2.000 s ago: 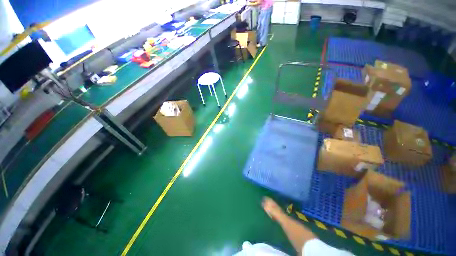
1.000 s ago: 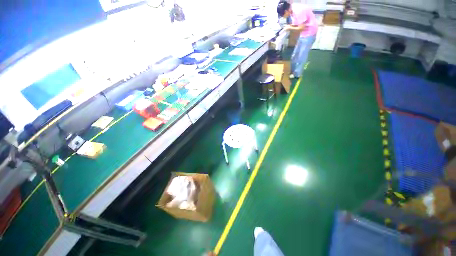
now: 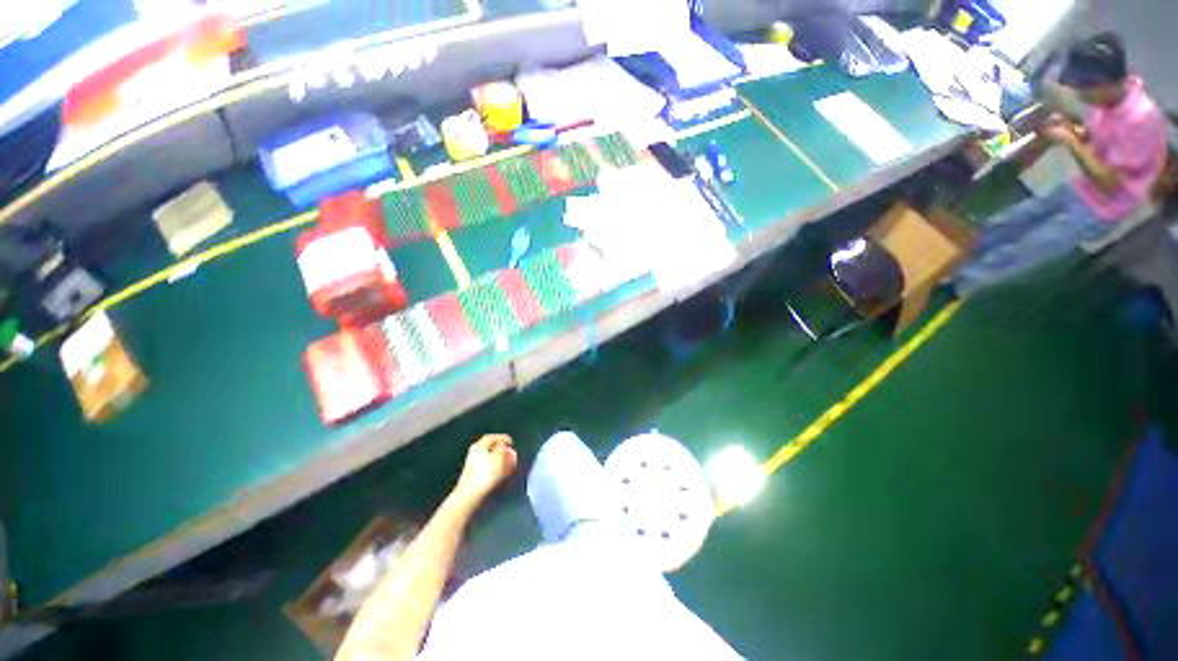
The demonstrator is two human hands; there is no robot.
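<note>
My left hand (image 3: pixel 488 462) is bare, small and blurred, in front of the workbench edge. Its fingers look loosely curled; nothing shows in it. My right hand is out of view. On the green bench mat (image 3: pixel 194 446), green PCB panels (image 3: pixel 488 310) lie in a front row on pink-red bubble wrap (image 3: pixel 446 320). More panels (image 3: pixel 522 183) lie in a row behind. Red-wrapped bundles (image 3: pixel 346 375) stand at the left ends of both rows. White paper sheets (image 3: pixel 665 233) lie at the right, with a black phone (image 3: pixel 669 159) at their back edge.
A white round stool (image 3: pixel 661 501) stands close to my legs. An open carton (image 3: pixel 323 597) is below the bench. A blue tray (image 3: pixel 326 158) and yellow rolls (image 3: pixel 497 106) are at the bench back. A person in pink (image 3: pixel 1121 149) sits at right by a dark stool (image 3: pixel 866 274) and carton (image 3: pixel 928 245).
The view has moved up to the bench and the panels now appear nearer. The blue pallets have shifted to the right edge. My left hand has come into view; my right hand has left it.
</note>
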